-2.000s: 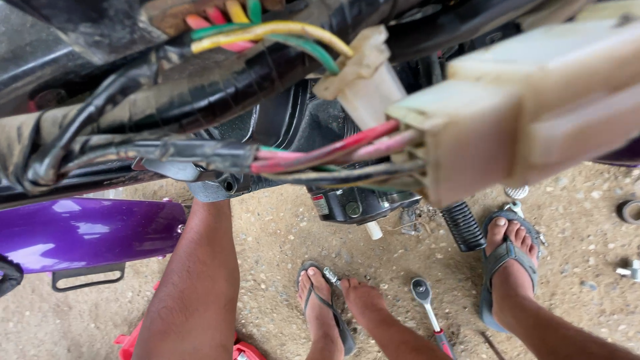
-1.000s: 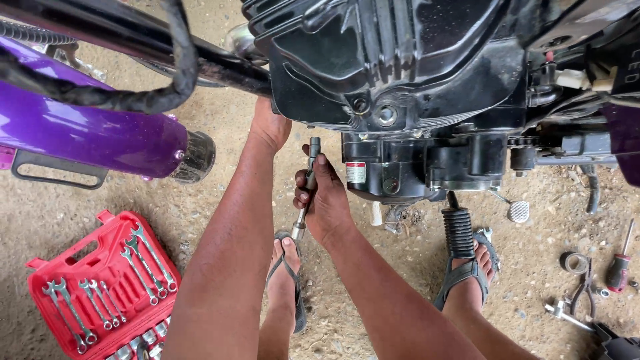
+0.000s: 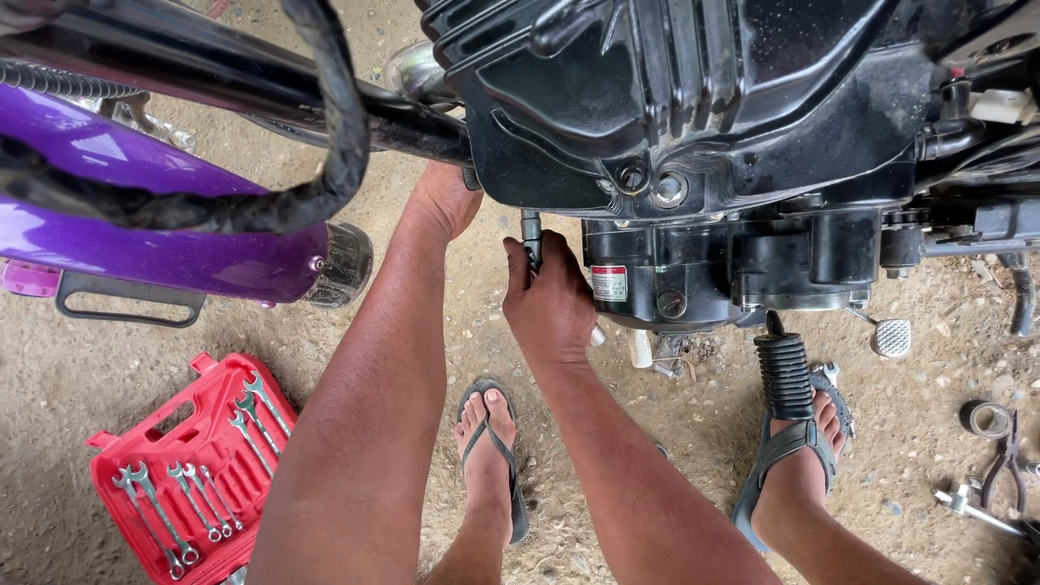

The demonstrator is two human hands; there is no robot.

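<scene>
My right hand grips a socket tool, its socket end pointing up at the lower edge of the black motorcycle engine. Part of the tool is hidden in my fingers, and a metal end shows below the palm. To its left, my left hand reaches up beside the black frame tube; its fingers are hidden behind the tube and engine, so what it touches cannot be told. A hex bolt sits in the engine cover above and right of my right hand.
A red tool case with combination wrenches lies open at lower left, under a purple fender. A dark wrapped cable loops in front. Pliers, a tape roll and the kick-start or foot lever are at right.
Two seconds ago a white connector and wires filled the near view, and a ratchet lay on the ground. The view has shifted. Since one second ago, my right hand and the socket tool have moved up to the engine's edge.
</scene>
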